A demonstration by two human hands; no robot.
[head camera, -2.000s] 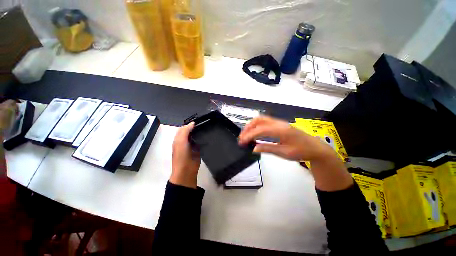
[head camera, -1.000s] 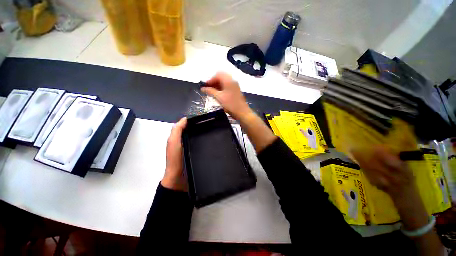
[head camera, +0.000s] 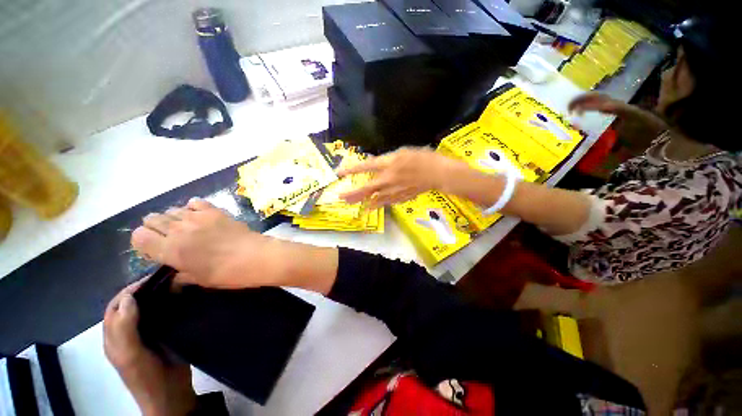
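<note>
A plain black box shell [head camera: 232, 329] is tilted low at the left, above the white table. My left hand [head camera: 134, 345] holds it at its left end. My right hand [head camera: 199, 244] lies over its upper left end, fingers bent over the edge; what the fingertips touch is hidden. A clear plastic bag [head camera: 230, 203] shows partly behind my right hand on the dark mat. White inner trays with black rims [head camera: 47, 380] are cut off at the bottom left edge.
Another person's hand [head camera: 403, 175] reaches over loose yellow sleeves [head camera: 285, 177]. Yellow boxes [head camera: 529, 122] stand right of them. Stacked black boxes [head camera: 382, 36], a white leaflet stack [head camera: 293, 73], blue bottle [head camera: 221, 61], black strap [head camera: 189, 114] and amber tape rolls [head camera: 32, 175] are behind.
The view has swung right. My right hand has moved onto the shell's end. The other person's hand, earlier holding a raised yellow and black stack, is now empty over the loose sleeves.
</note>
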